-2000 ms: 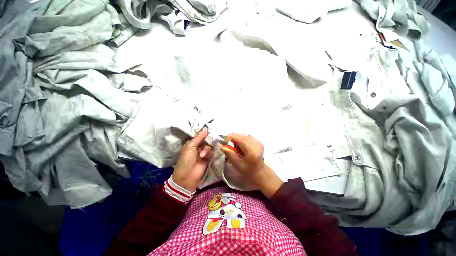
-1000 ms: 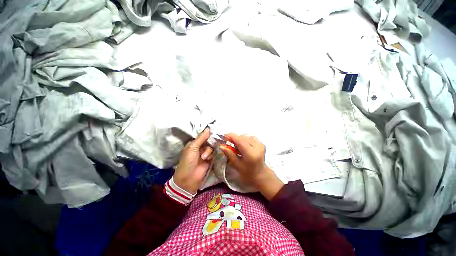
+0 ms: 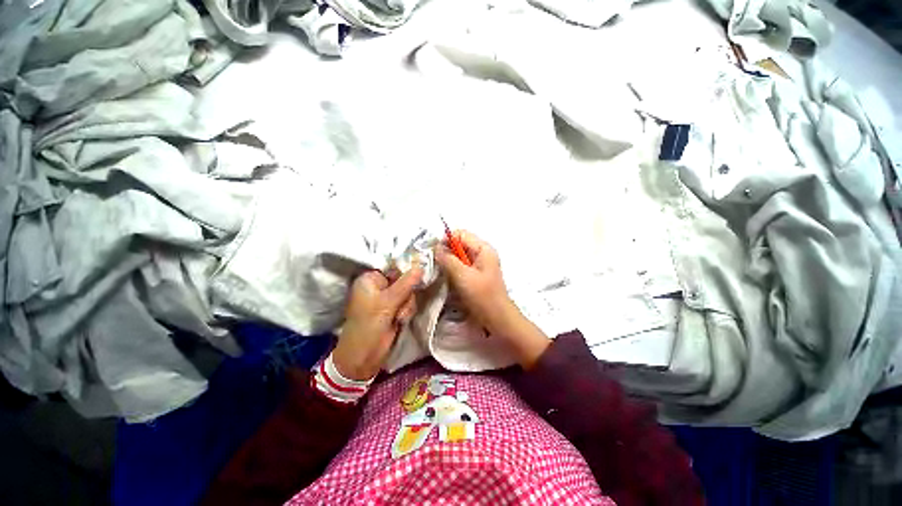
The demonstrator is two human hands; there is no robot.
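Observation:
A pale white shirt (image 3: 465, 148) lies spread and crumpled in front of me, washed out by glare. My left hand (image 3: 379, 308) pinches a fold of it above my lap. My right hand (image 3: 479, 277) is just right of it and holds the orange-red thread snips (image 3: 456, 246), pointing up and away from me. Its fingertips are at the same bunched cloth. The snips' lower part is hidden in the hand. A dark navy neck label (image 3: 675, 141) shows on the cloth at the right.
Grey-white shirts are heaped at the left (image 3: 119, 217) and right (image 3: 791, 237). Blue crates (image 3: 168, 460) show below the table's near edge on both sides. A small brown piece (image 3: 771, 67) lies at the far right. A pink checked apron (image 3: 445, 464) covers my lap.
The snips have swung from lying toward the left hand to pointing up and away. My right hand has moved up slightly. My left fingers have shifted on the bunched cloth. The whole view has shifted slightly.

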